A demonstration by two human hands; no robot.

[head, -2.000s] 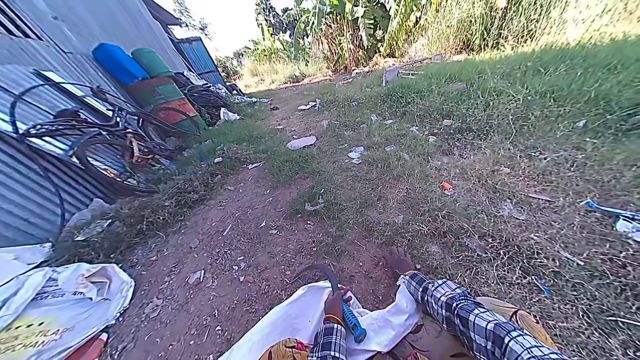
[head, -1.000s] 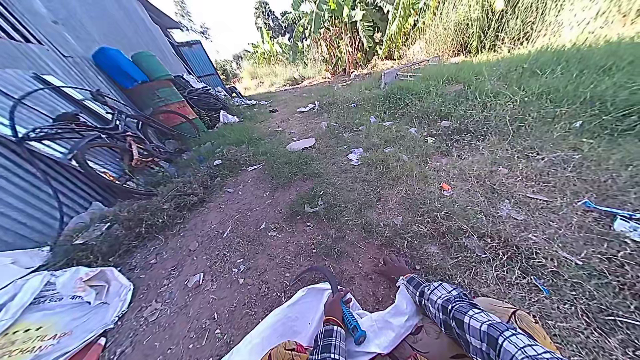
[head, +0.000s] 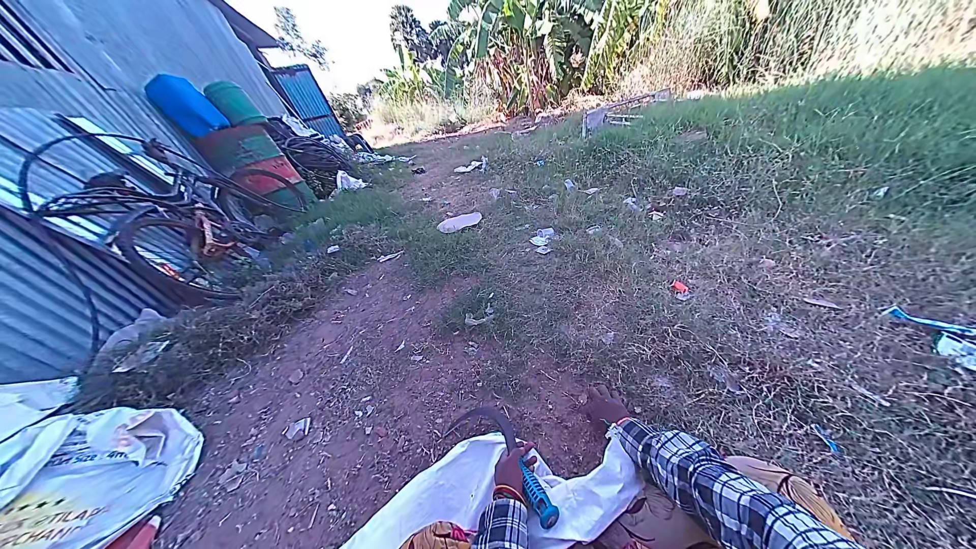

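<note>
My left hand [head: 512, 467] is closed around the blue handle of a sickle [head: 488, 415], whose dark curved blade points forward and left over the bare soil. Beneath that hand a white cloth or sack [head: 450, 488] lies across my lap. My right hand [head: 606, 406] is low over the ground at the border of soil and dry grass, just ahead of the cloth's right edge. Its fingers point forward and hold nothing that shows. Both forearms wear checked sleeves.
A printed white sack [head: 99, 473] lies at lower left. A bicycle [head: 171, 244] and barrels [head: 248, 160] stand against a corrugated metal wall [head: 46, 305]. Litter dots the grass, with a flat pale piece [head: 460, 222] on the path and a red scrap [head: 679, 287] to the right.
</note>
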